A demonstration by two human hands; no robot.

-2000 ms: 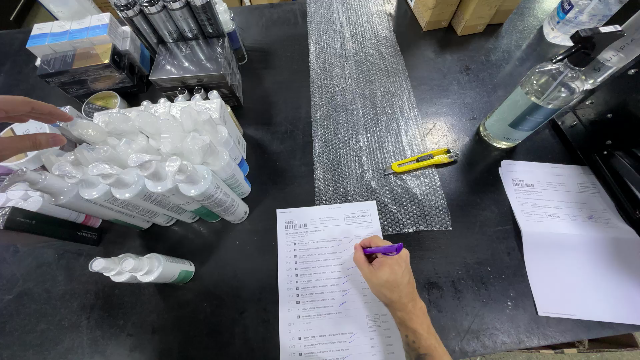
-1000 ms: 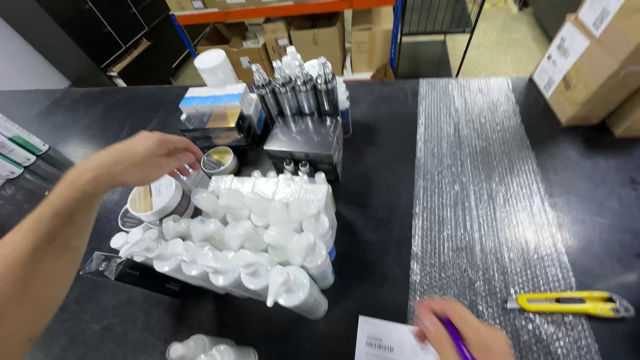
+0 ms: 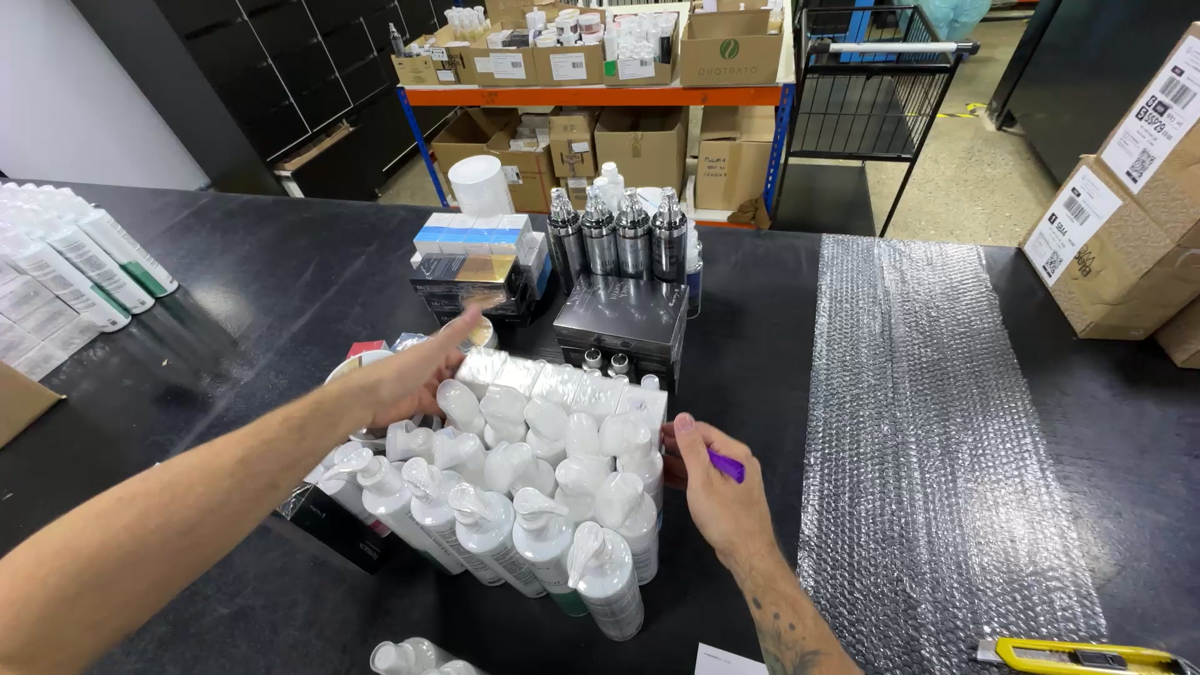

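Several white pump bottles (image 3: 537,534) stand packed together on the black table, with a row of small white boxes (image 3: 562,382) behind them. At the left rear corner of this group, my left hand (image 3: 422,375) reaches in beside the boxes, its thumb raised; part of its fingers is hidden. My right hand (image 3: 717,483) is at the right side of the group, fingertips against the end box, with a purple pen (image 3: 727,466) held in it. Just behind my left hand is a small open jar (image 3: 482,333). A sheet of paper (image 3: 727,662) shows at the bottom edge.
Silver pump bottles (image 3: 616,234) and a glossy dark box (image 3: 622,323) stand behind the group. Bubble wrap (image 3: 923,450) runs along the right, a yellow utility knife (image 3: 1087,654) at its near end. Cardboard boxes (image 3: 1116,262) are at far right, more bottles (image 3: 80,248) at left.
My right hand has left the paper, where it held the pen, and is now beside the bottle group. My left hand has come to the rear of the group. The view has swung up.
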